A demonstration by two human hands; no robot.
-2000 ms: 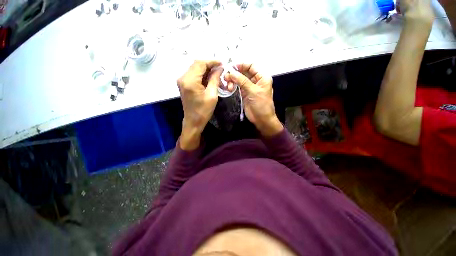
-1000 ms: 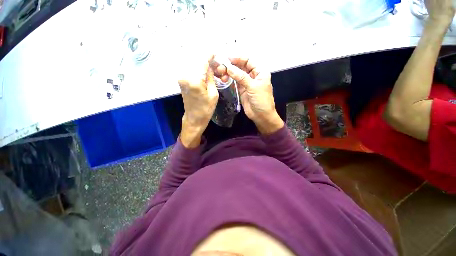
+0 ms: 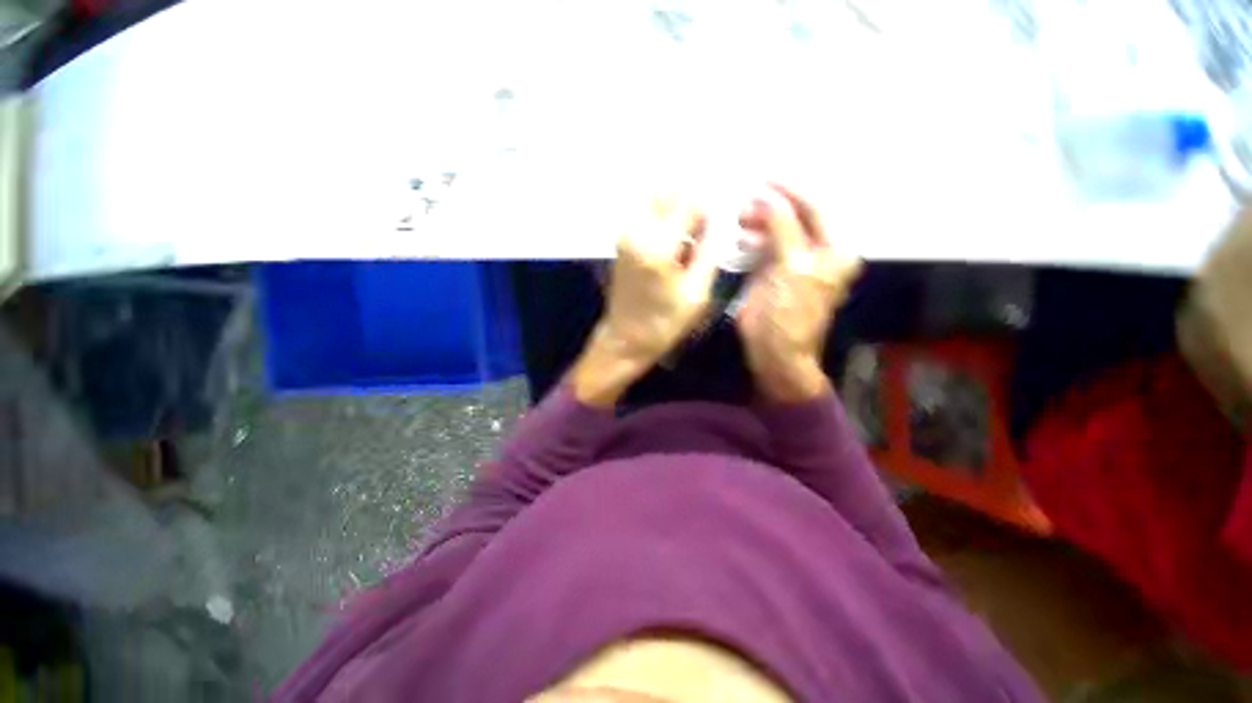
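My left hand (image 3: 662,284) and my right hand (image 3: 792,289) are close together over the near edge of the white bench (image 3: 590,165). A small white cable coil (image 3: 742,245) shows between them at my right fingertips; it is blurred and overexposed. My right hand's fingers are closed on it. My left hand's fingers are curled beside it, and whether they hold part of the cable cannot be told. Small dark pieces (image 3: 423,202) lie on the bench to the left.
A blue plastic bin (image 3: 371,327) is below the bench at left, an orange-red openwork stool (image 3: 947,408) below at right. A translucent container with a blue end (image 3: 1119,148) lies on the bench at right. Another person's arm (image 3: 1225,302) and red clothing (image 3: 1133,474) are at the right edge.
The view has swung, so the bench edge looks level and my hands sit further right in the picture. My hands have moved slightly apart. The picture is more blurred and brighter.
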